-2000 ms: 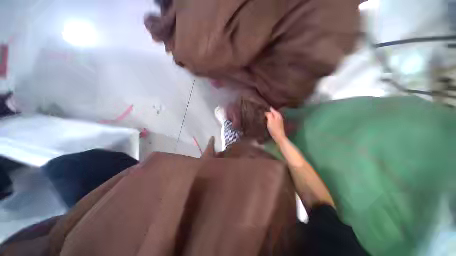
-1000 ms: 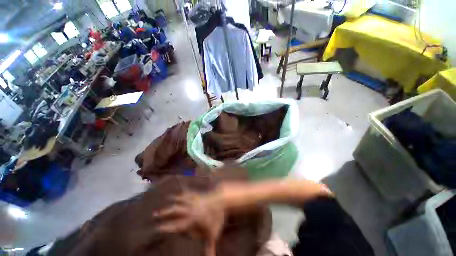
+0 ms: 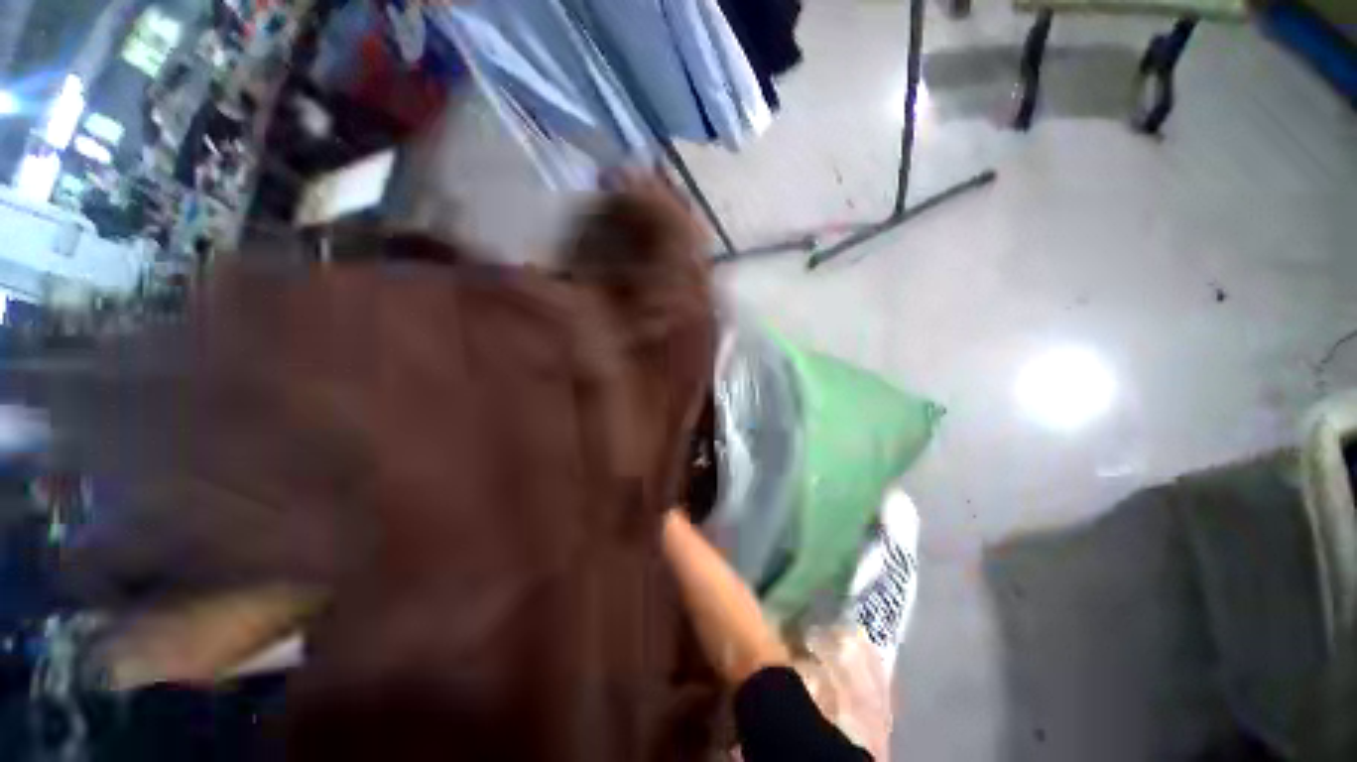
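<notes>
A large armful of brown garments (image 3: 476, 476) fills the left and middle of the view, raised close to the camera and blurred. My right hand (image 3: 680, 539) reaches in at its right edge; the fingers are hidden by the cloth, which it appears to hold. Bare skin of my left arm or hand (image 3: 209, 637) shows blurred at the lower left, partly covered by the garments; its fingers cannot be made out. The green woven sack (image 3: 856, 462) stands just right of the garments, its pale lining showing at the mouth, which the armful partly covers.
Light blue-grey shirts (image 3: 625, 60) hang at the top on a rack with metal legs (image 3: 905, 134). Stool legs (image 3: 1034, 67) show at the upper right. A pale bin (image 3: 1336, 462) is cut off at the right edge. A patterned shoe (image 3: 889, 581) is beside the sack.
The brown armful has risen and now hides the floor heap and part of the sack's mouth. My right hand, earlier spread on top of it, is now at its right edge. The view has tilted down.
</notes>
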